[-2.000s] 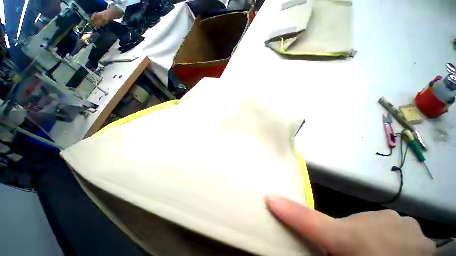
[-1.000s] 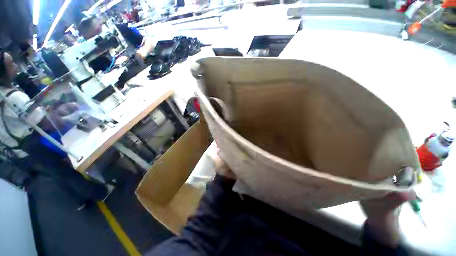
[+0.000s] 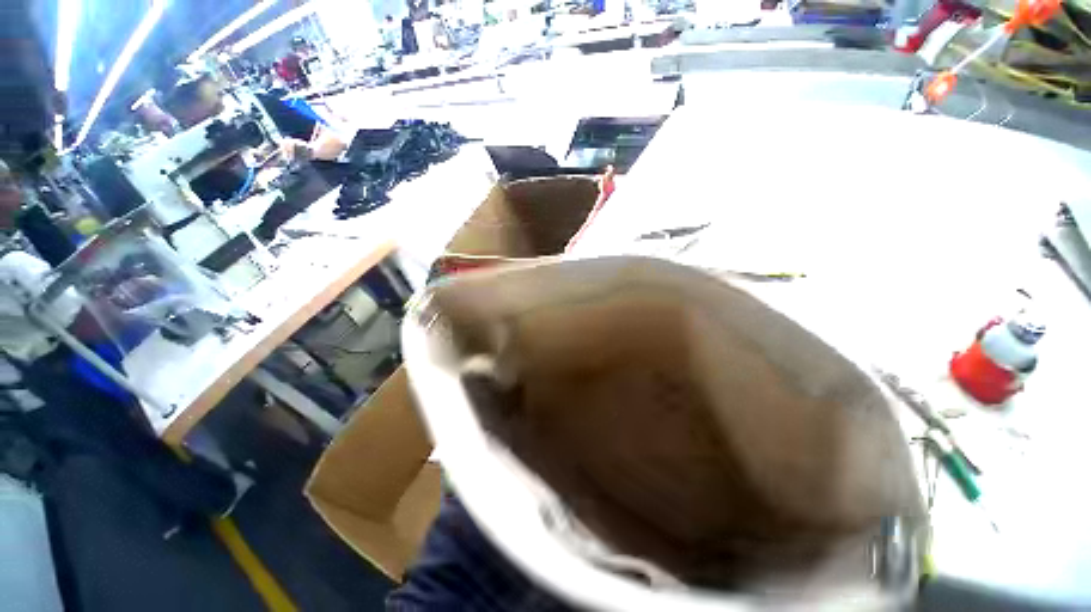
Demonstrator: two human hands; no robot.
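Observation:
The beige bag body (image 3: 766, 313) stands mouth-up in front of me, its brown-tan inside facing me and its rim blurred. Ring hardware shows faintly at its right inside corner. My hands do not show; a dark sleeve shows left of the bag, below its rim, and the bag hides what lies beyond it. The awl (image 3: 961, 473) with its green handle lies on the white table right of the bag.
A red bottle with a grey-white top (image 3: 988, 366) stands at the right on the white table (image 3: 826, 155). Cardboard boxes (image 3: 371, 478) stand left of and behind the bag. A sewing machine (image 3: 197, 179), another worktable and people are at the left.
The bag has come lower and nearer, and its mouth now faces me more. Both hands, seen at its sides before, are out of sight. The view has shifted slightly.

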